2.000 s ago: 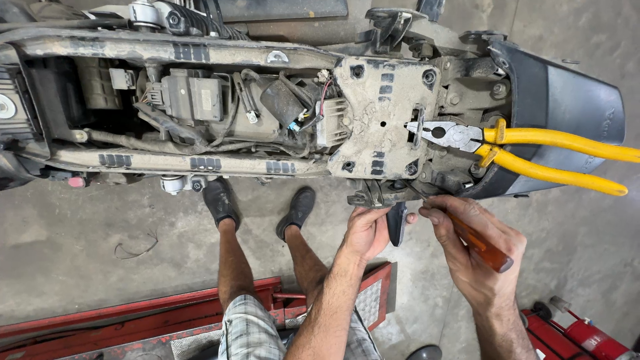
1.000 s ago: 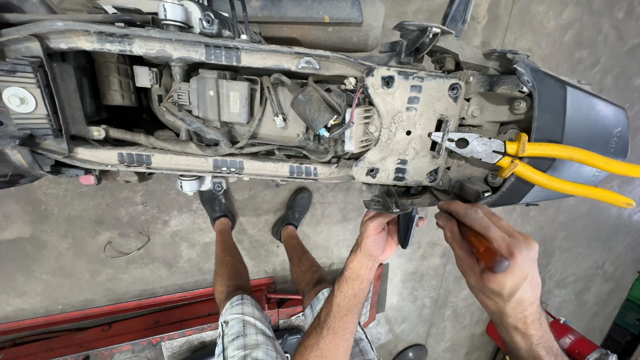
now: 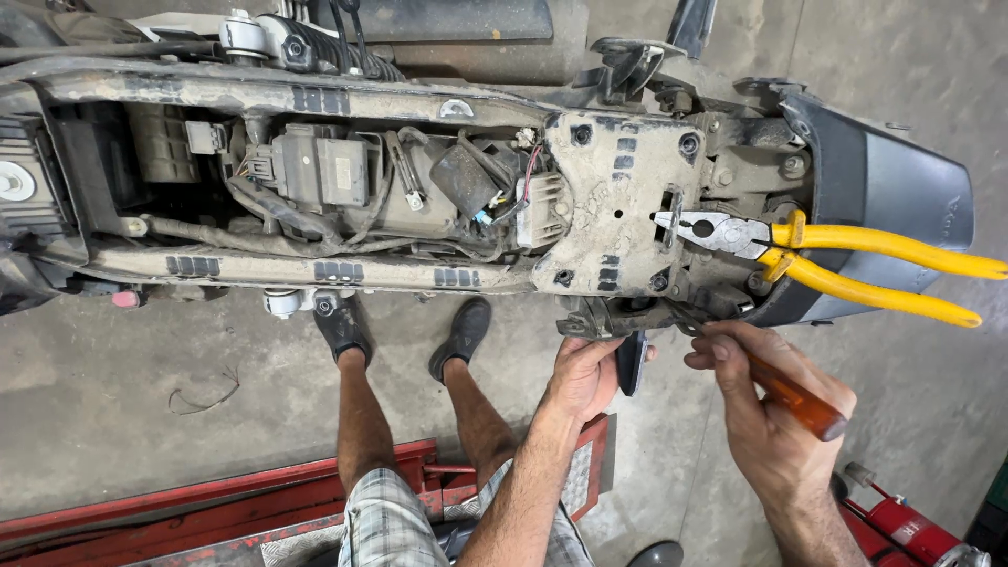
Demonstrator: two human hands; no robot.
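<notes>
My right hand (image 3: 776, 394) grips the orange handle of a screwdriver (image 3: 799, 398). Its shaft points up and left to the near edge of a motorcycle's dusty tail frame (image 3: 315, 272), where the tip is hidden. My left hand (image 3: 587, 378) reaches under that edge beside a black turn signal (image 3: 631, 362); its fingers are partly hidden, so what they hold cannot be told. Yellow-handled combination pliers (image 3: 728, 232) lie across the tail, their jaws at a slot in the dusty mounting plate (image 3: 598, 181) and their handles over the black rear fender (image 3: 882, 197).
Wiring and a black control unit (image 3: 323, 165) sit inside the frame. A shock absorber (image 3: 315, 47) and the exhaust (image 3: 488, 55) lie along the far side. Below are a red lift (image 3: 220, 488), a red floor tool (image 3: 913, 524) and a loose wire (image 3: 205, 402) on the concrete.
My hands stay at the near edge of the tail, the right one on the screwdriver throughout, its handle tilting slightly differently. The pliers rest in the same place. The view has shifted a little.
</notes>
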